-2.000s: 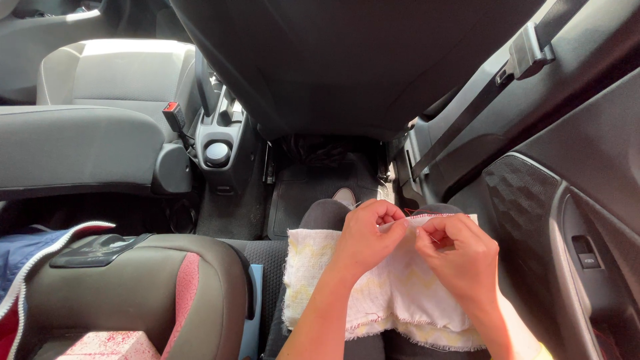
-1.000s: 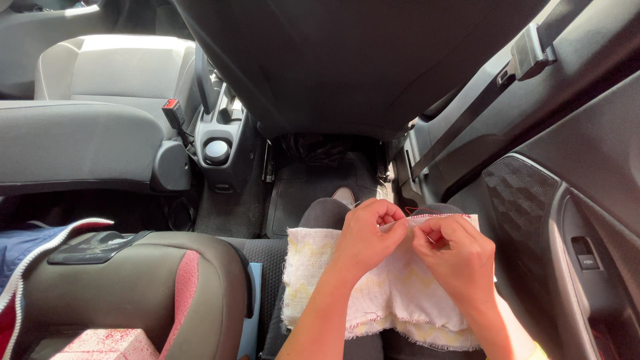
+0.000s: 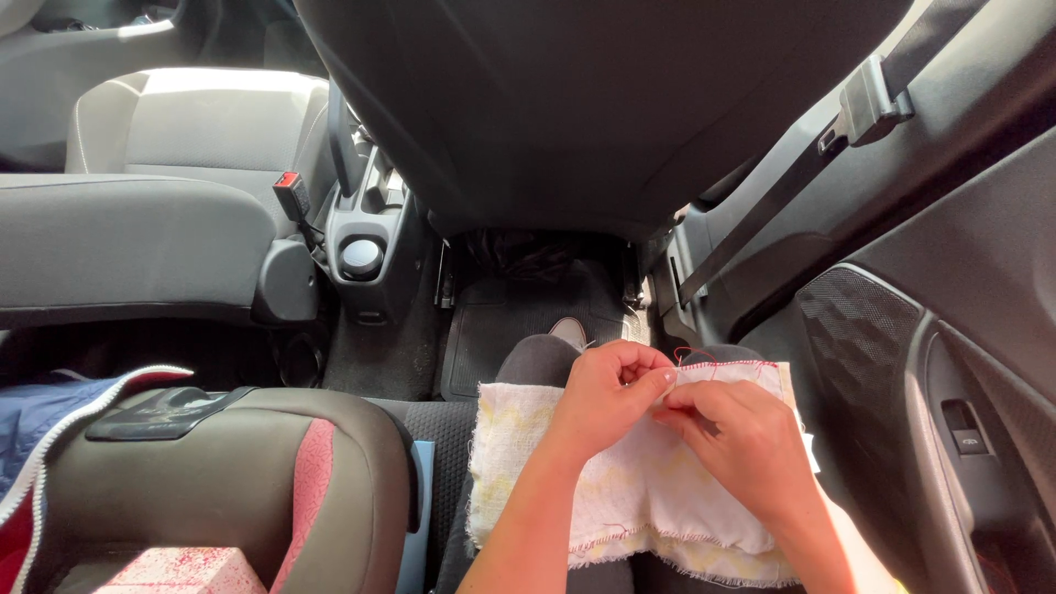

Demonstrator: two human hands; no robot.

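Observation:
A white and yellow cloth [image 3: 635, 503] with frayed edges lies across my lap. Red stitches run along its upper right edge and near its lower edge. My left hand [image 3: 615, 396] pinches the upper edge between thumb and fingers. Close beside it, my right hand [image 3: 726, 433] has its thumb and forefinger together at the same edge; whether it holds a needle is too small to tell. A loop of red thread [image 3: 695, 353] rises from the edge just above the fingertips.
In front is a dark car seat back [image 3: 610, 107]. A child seat [image 3: 239, 487] with a speckled box [image 3: 186, 571] and a blue jacket [image 3: 41, 421] are at left. The car door [image 3: 990, 330] and a seat belt [image 3: 763, 219] are at right.
My right hand has shifted slightly left and down, closer to my left hand. More of the red-stitched edge shows to the right of my fingers.

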